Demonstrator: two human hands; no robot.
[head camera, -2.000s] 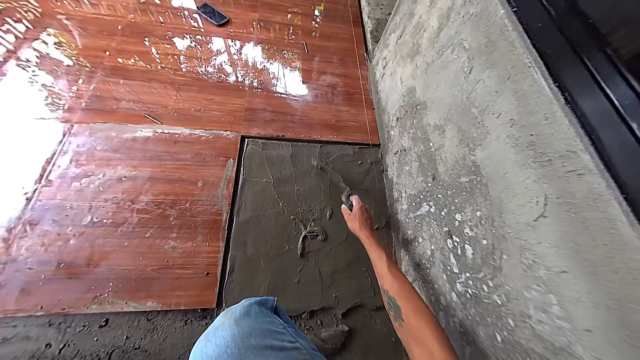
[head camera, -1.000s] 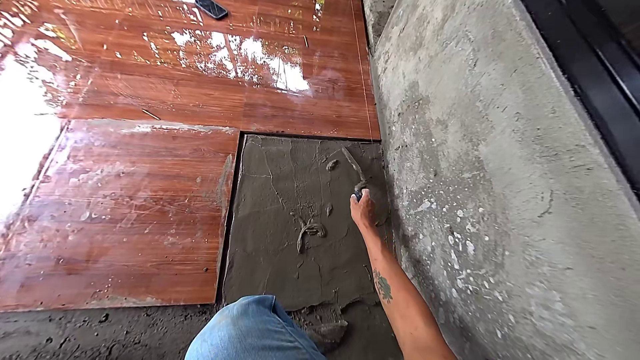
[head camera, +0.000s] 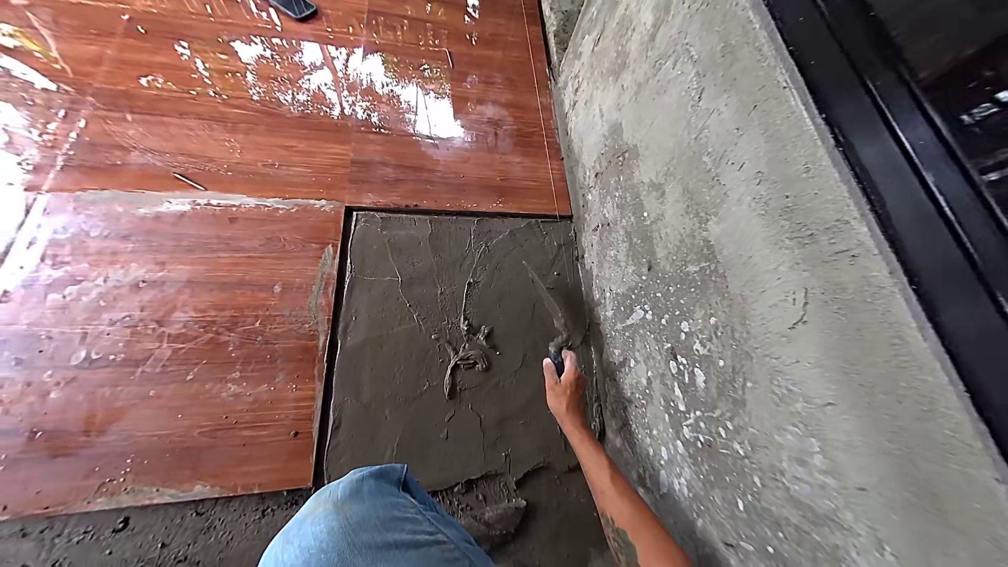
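My right hand (head camera: 565, 390) is closed around the dark handle of a pointed masonry trowel (head camera: 551, 303), whose mortar-coated blade rests low over the right side of a bed of wet grey mortar (head camera: 394, 409), close to the wall. A small ridged lump of mortar (head camera: 470, 358) lies left of the trowel, with thin ridges running up from it. Wood-look floor tiles (head camera: 189, 331) border the bed on the left and at the far side, a dark gap between. My left hand is out of view.
A rough cement-plastered wall (head camera: 709, 260) rises along the right, below a black frame (head camera: 906, 173). A string line (head camera: 543, 110) runs above the far tiles. A black phone-like object (head camera: 294, 8) and a thin stick (head camera: 189, 181) lie on tiles. My denim-covered knee (head camera: 370, 520) is at the bottom.
My right hand and the trowel have moved over the mortar, now nearer to me and the wall. The small loose lumps near the blade earlier no longer show there; the central lump looks larger.
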